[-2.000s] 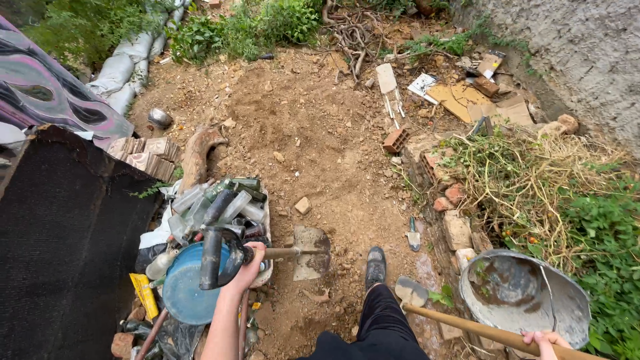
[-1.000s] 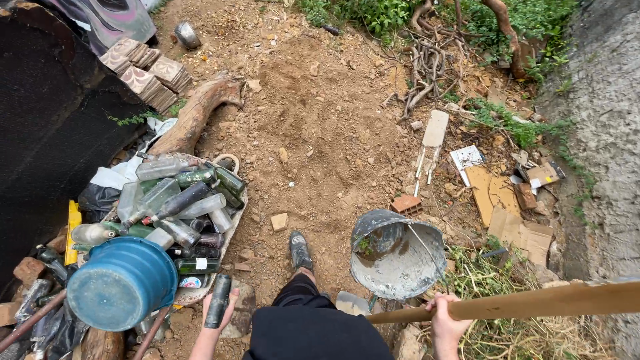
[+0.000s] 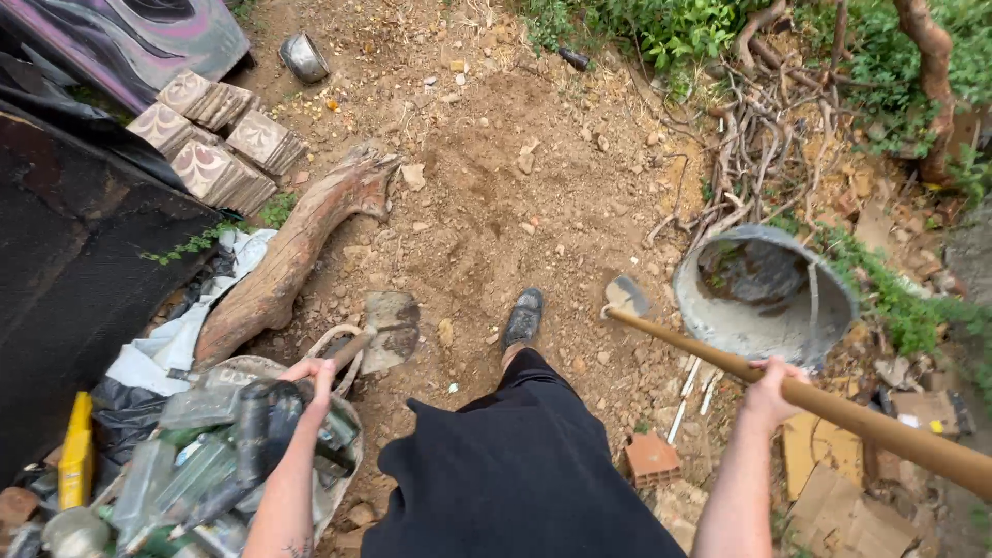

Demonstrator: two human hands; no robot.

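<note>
My left hand (image 3: 314,381) is closed around the shaft of a short shovel (image 3: 391,332), above a basket (image 3: 350,473) full of glass bottles (image 3: 203,457). The shovel's blade points away over the dirt, and its dark grip lies behind my wrist. At the right, my right hand (image 3: 775,385) grips the long wooden handle (image 3: 876,426) of a tool with a metal blade (image 3: 626,295). A cement-stained bucket (image 3: 701,298) is tilted just beyond that hand, its handle running down towards it; whether my fingers hold this handle is hidden.
A thick log (image 3: 275,271) and stacked patterned tiles (image 3: 225,167) are at the left, near a metal pot (image 3: 304,58). Tangled roots (image 3: 763,147) lie at the upper right. A hollow brick (image 3: 652,459) and cardboard (image 3: 845,515) are at the lower right. Stones dot the dirt.
The view has moved considerably. The bucket, near the plants at the right two seconds ago, is now beside the roots. My right hand has kept hold of the long handle.
</note>
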